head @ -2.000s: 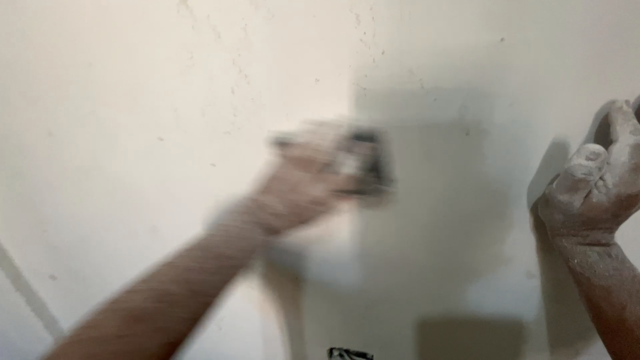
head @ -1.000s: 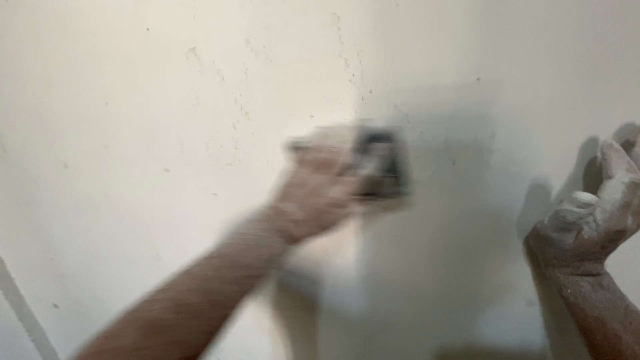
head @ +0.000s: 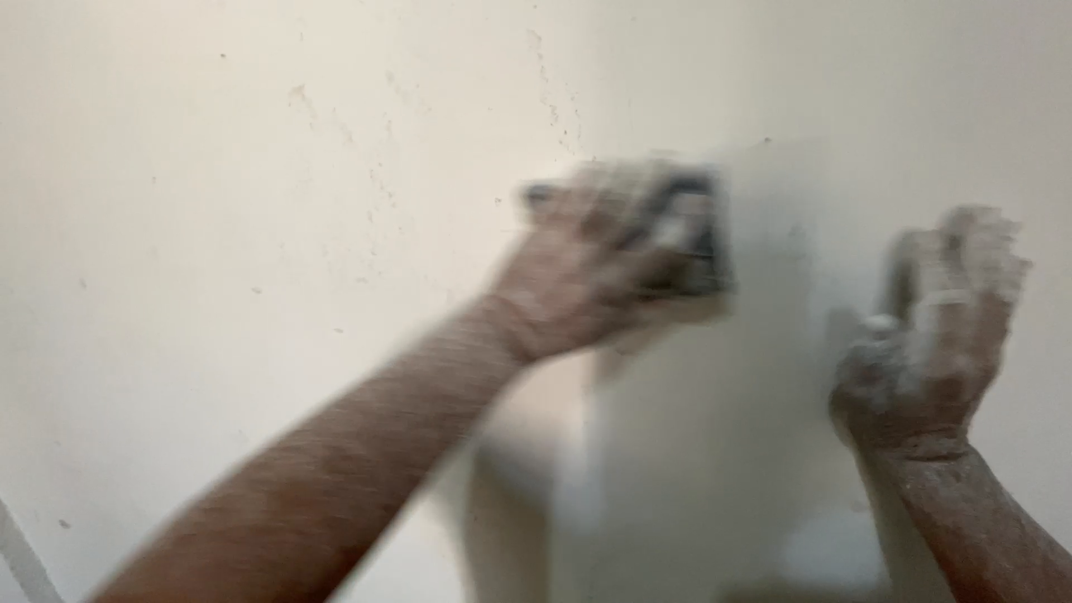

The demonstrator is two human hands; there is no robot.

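My left hand (head: 586, 260) grips a dark hand tool, perhaps a sanding block (head: 703, 234), and holds it against a pale wall (head: 251, 167). Motion blur hides the tool's exact shape; its dark edge shows right of my fingers and a dark tip shows at their left. My right hand (head: 930, 335), coated in white dust, is raised near the wall at the right with nothing visible in it. Its fingers point up and are partly bent, the thumb apart from them.
The wall carries small specks and faint rough marks above and left of my left hand. Shadows of the arms and hands fall on it. A grey strip (head: 25, 553) runs diagonally at the lower left corner.
My right hand has come further into view and sits closer to my left hand than before. My left hand still grips the tool, blurred by motion in every frame.
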